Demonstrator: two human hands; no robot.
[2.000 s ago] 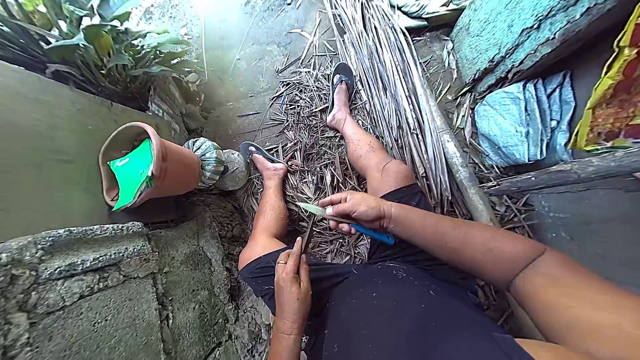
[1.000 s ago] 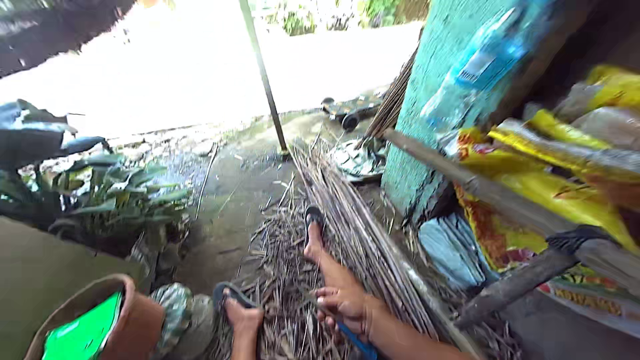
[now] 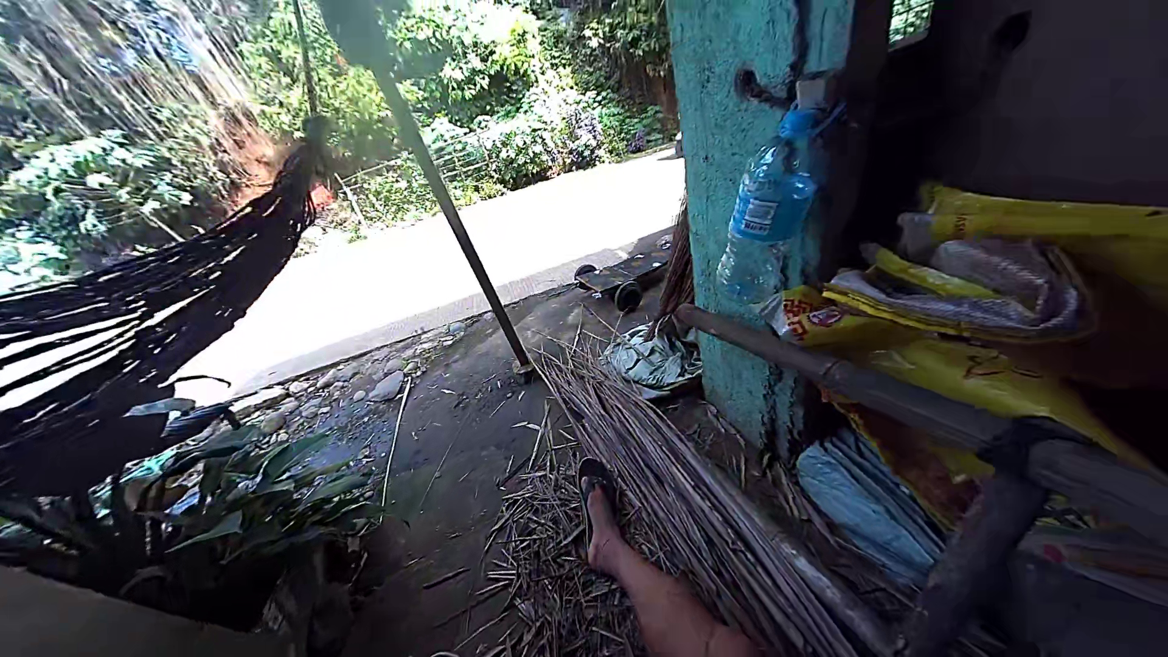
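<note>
Neither my left hand nor my right hand shows in the head view now, so what they hold is hidden. Below, at the bottom edge, my bare leg (image 3: 671,607) stretches out, its foot in a dark flip-flop (image 3: 598,484). Beside that foot lies a long bundle of dry thin stalks (image 3: 675,474), running from the pole's base toward the lower right. Short cut pieces of stalk (image 3: 547,566) are scattered on the ground left of the leg.
A slanting pole (image 3: 456,219) stands ahead, with a dark hammock (image 3: 164,310) at left. Leafy plants (image 3: 246,529) grow lower left. At right are a turquoise post (image 3: 721,119) with a hanging plastic bottle (image 3: 766,210), a wooden rail (image 3: 894,401) and yellow sacks (image 3: 1004,374). A skateboard (image 3: 625,274) sits beyond.
The view has swung up sharply toward the road. Both hands, seen earlier with a blue-handled knife and a thin dark piece, have left the frame.
</note>
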